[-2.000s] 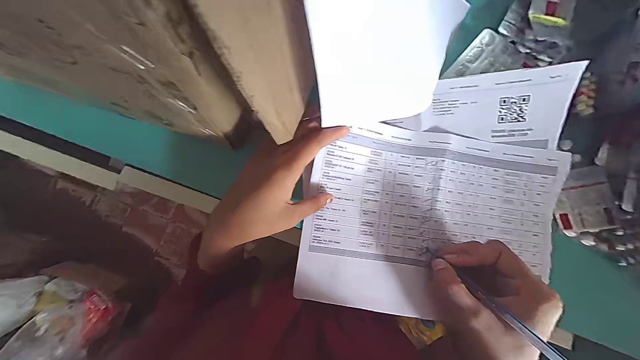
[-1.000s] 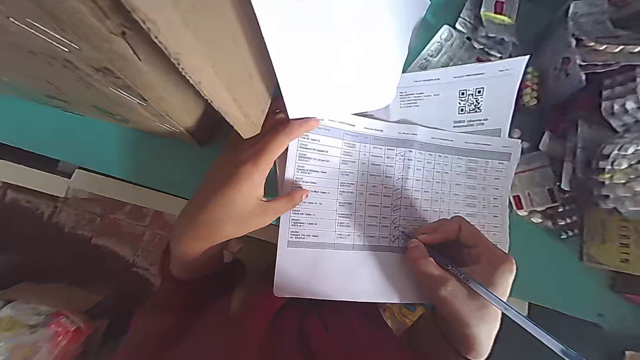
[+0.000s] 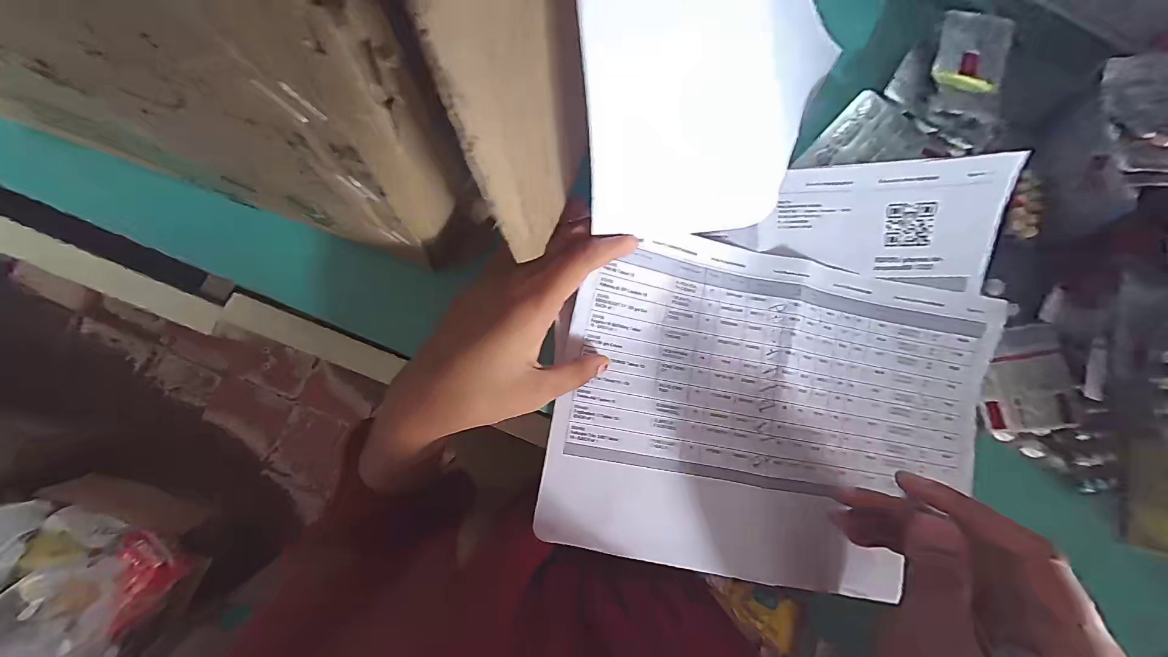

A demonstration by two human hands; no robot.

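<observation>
My left hand (image 3: pixel 493 347) holds the left edge of a printed table sheet (image 3: pixel 712 511), with two fingertips lying over its face. The sheet has creases and a column of handwritten pen marks. A blank white page (image 3: pixel 684 109) extends upward from the table sheet's top edge. Behind them, another printed sheet (image 3: pixel 839 205) with a square code shows at the upper right. My right hand (image 3: pixel 958 547) is blurred at the sheet's lower right corner, its fingers partly spread. No pen is visible in it, and part of the hand is hidden.
Cardboard boxes (image 3: pixel 228 100) stand at the upper left on a green surface (image 3: pixel 274 274). Blister packs (image 3: pixel 867 132) and other small packages (image 3: pixel 1031 388) lie to the right. Down at the left are brickwork (image 3: pixel 265 411) and a heap of plastic wrappers (image 3: pixel 82 575).
My right hand has moved away from the marked column toward the sheet's lower right corner. The pen seen in it earlier no longer shows. My left hand stays at the left edge.
</observation>
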